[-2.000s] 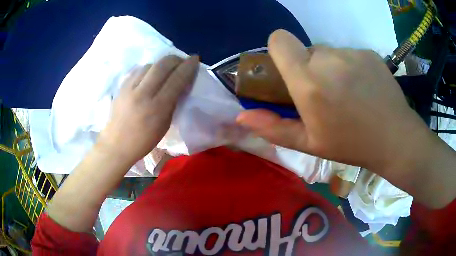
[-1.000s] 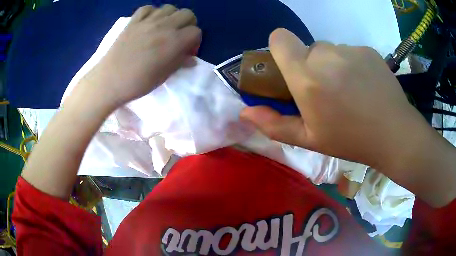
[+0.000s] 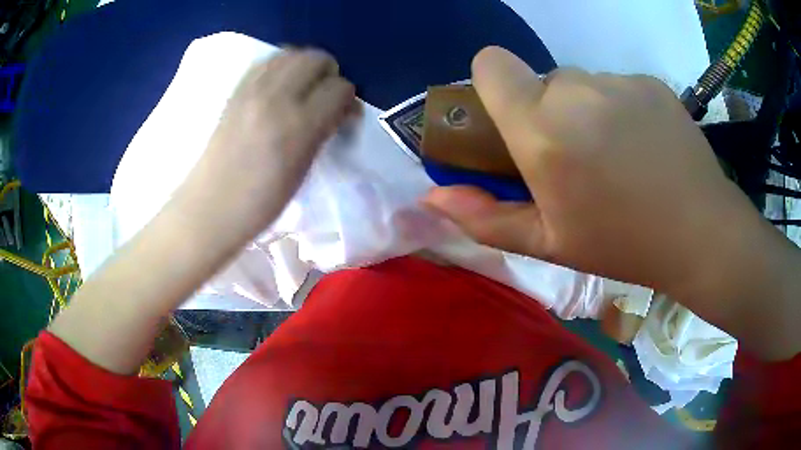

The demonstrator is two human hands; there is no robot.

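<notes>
A white garment [image 3: 189, 114] lies over the near edge of a navy padded board [image 3: 79, 97] and hangs in folds toward my body. My left hand [image 3: 285, 132] is on the garment, fingers bent and blurred; whether it pinches the cloth cannot be told. My right hand [image 3: 588, 167] is closed around the brown wooden handle of a steam iron [image 3: 461, 132]. The iron's pointed silver tip faces left, beside the garment on the navy board. A blue part shows under the handle. My right hand hides the rear of the iron.
A white table cover [image 3: 628, 39] shows beyond the board at the upper right. A yellow and black hose [image 3: 738, 53] runs behind the iron. A white cloth heap [image 3: 685, 347] hangs at the lower right. Yellow wire racks [image 3: 53, 264] stand at the left over green floor.
My left hand first moved up to the garment's far edge, then came back down a little toward me. The garment's upper left part shows again. The iron has hardly moved.
</notes>
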